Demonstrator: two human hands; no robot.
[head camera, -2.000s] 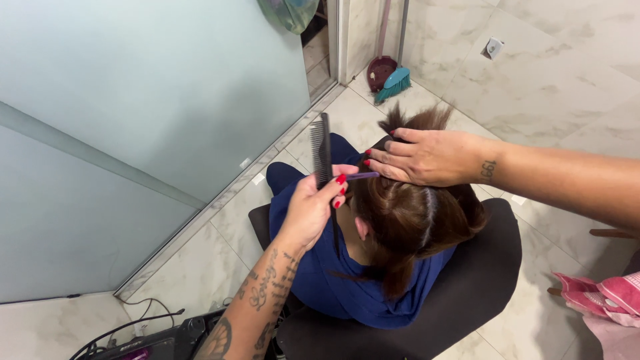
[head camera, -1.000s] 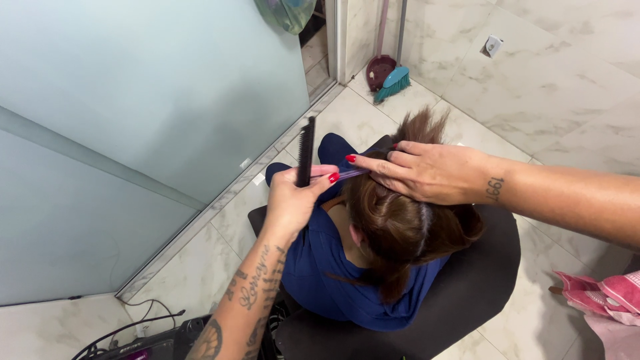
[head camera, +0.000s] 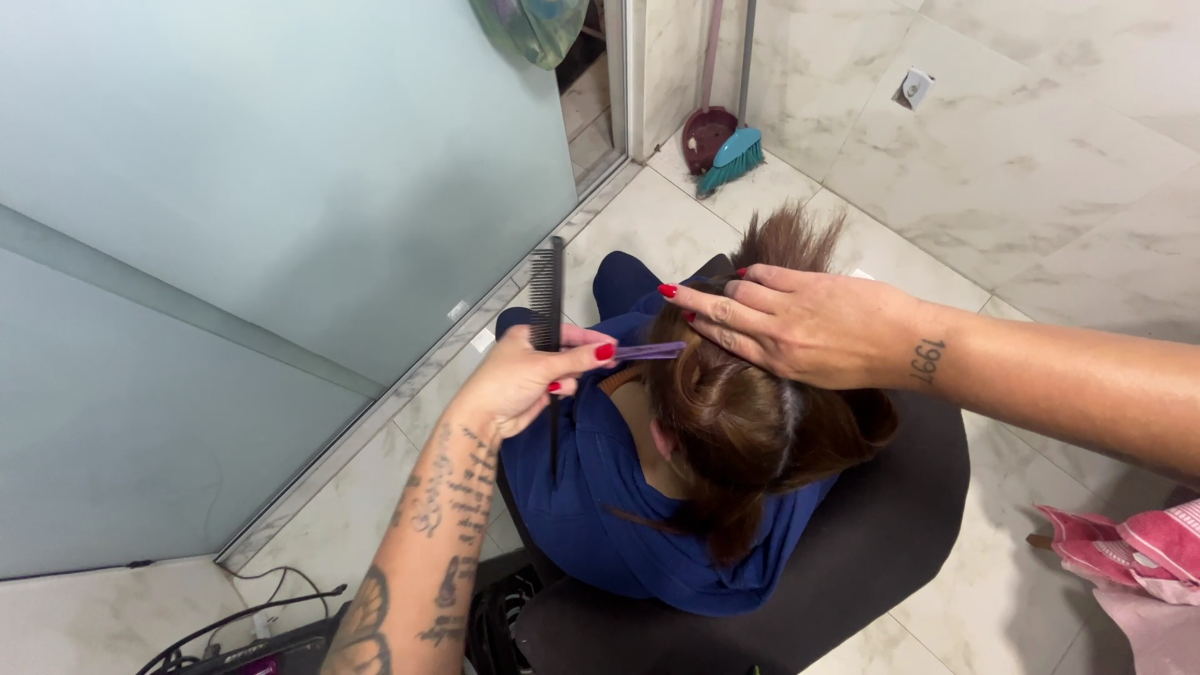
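Note:
A seated person in a blue top (head camera: 600, 506) has brown hair (head camera: 731, 403) with a parting and gathered sections. My left hand (head camera: 525, 370) holds a black rat-tail comb (head camera: 557, 291), teeth up and tail down, together with a purple hair clip (head camera: 652, 351) that points at the hair. My right hand (head camera: 806, 323) lies on top of the head, fingers spread over the hair; whether it pinches any strands cannot be told. A tuft of hair (head camera: 787, 239) sticks up beyond that hand.
The person sits on a black chair (head camera: 872, 525). A frosted glass door (head camera: 281, 187) stands at the left, with a plastic bag (head camera: 539, 28) above. A teal broom (head camera: 736, 159) and dustpan (head camera: 708, 131) lean in the corner. Pink towels (head camera: 1153, 553) hang at the right; cables (head camera: 272, 577) lie lower left.
My left hand has drawn back a little to the left from the hair since a second ago, with comb and clip still in it. My right hand stays on the head.

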